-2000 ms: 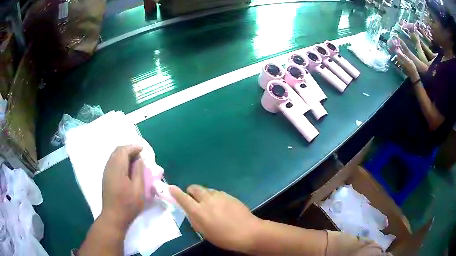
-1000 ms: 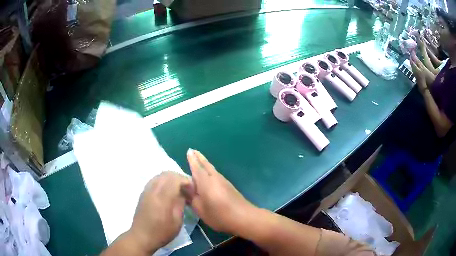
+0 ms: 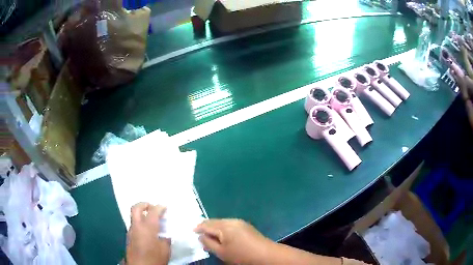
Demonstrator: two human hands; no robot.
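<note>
A stack of thin white sheets [image 3: 150,171] lies on the green surface in front of me. My left hand [image 3: 148,235] is over its lower part, fingers curled around blurred white wrapping [image 3: 179,225]. My right hand [image 3: 231,240] is to the right of it, thumb and fingertips pinched at the wrapping's right side. No pink shows between my hands; what is inside the wrapping is hidden. A heap of white-wrapped units [image 3: 36,217] is at the far left. Several bare pink handheld units [image 3: 342,147] lie in a row at the right, dark round vents up.
Crumpled clear plastic [image 3: 116,142] lies behind the stack and a clear bag [image 3: 422,75] at far right. An open carton [image 3: 404,233] with white wrapping is below the table edge. A large brown bag [image 3: 106,46] stands behind left. Another person's hands [image 3: 461,62] are at the right edge.
The pink unit seen between my hands at first no longer shows. My hands have come apart and moved lower, with white wrapping between them. The view has shifted left.
</note>
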